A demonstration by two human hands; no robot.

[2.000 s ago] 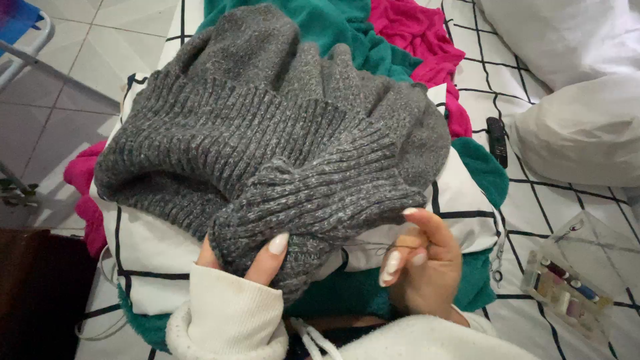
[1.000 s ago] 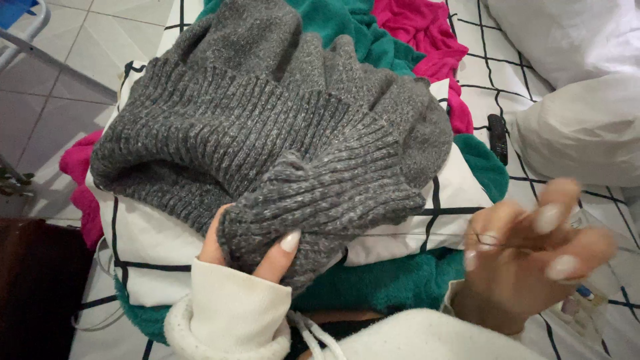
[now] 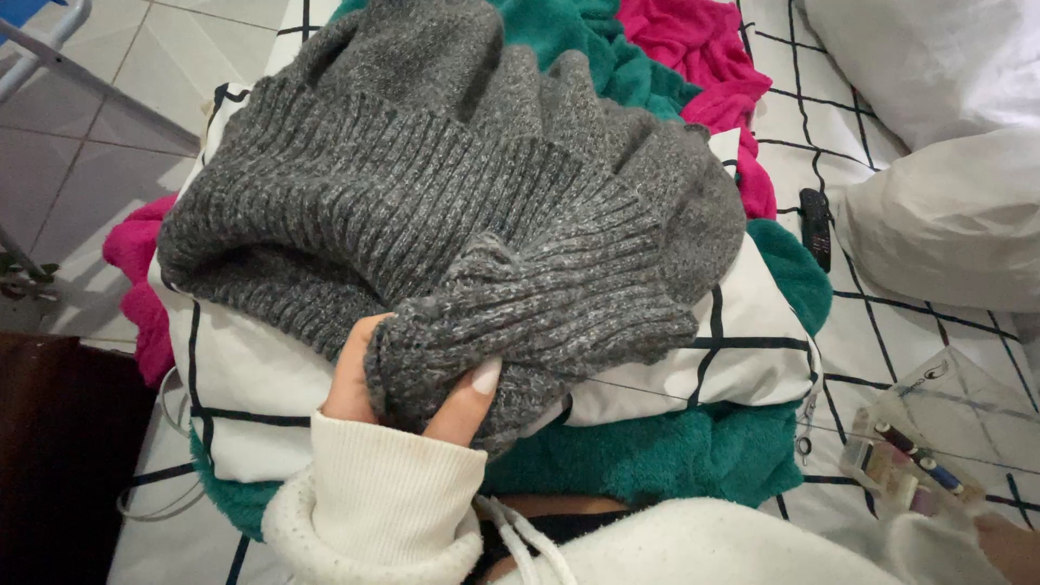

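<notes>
My left hand (image 3: 459, 406) grips the folded ribbed edge of a grey knitted garment (image 3: 520, 179), thumb on top and fingers behind the knit. The garment lies bunched on a white pillow with black lines (image 3: 268, 374). A thin dark thread (image 3: 638, 388) runs from the ribbing toward the right. At the lower right edge, only a blurred part of my right hand (image 3: 1007, 544) shows beyond the white sleeve; its fingers are out of frame, so what it holds is hidden.
A clear plastic sewing box (image 3: 861, 447) with thread spools (image 3: 938, 474) stands open on the right. Small scissors (image 3: 804, 445) lie beside the pillow. A black remote control (image 3: 815, 230) is farther back. Teal (image 3: 666, 455) and pink (image 3: 154, 301) fabrics lie around the pillow; white pillows (image 3: 951, 219) are at right.
My right hand has moved from beside the ribbing out to the right, mostly leaving the view. My left hand keeps its grip on the knit.
</notes>
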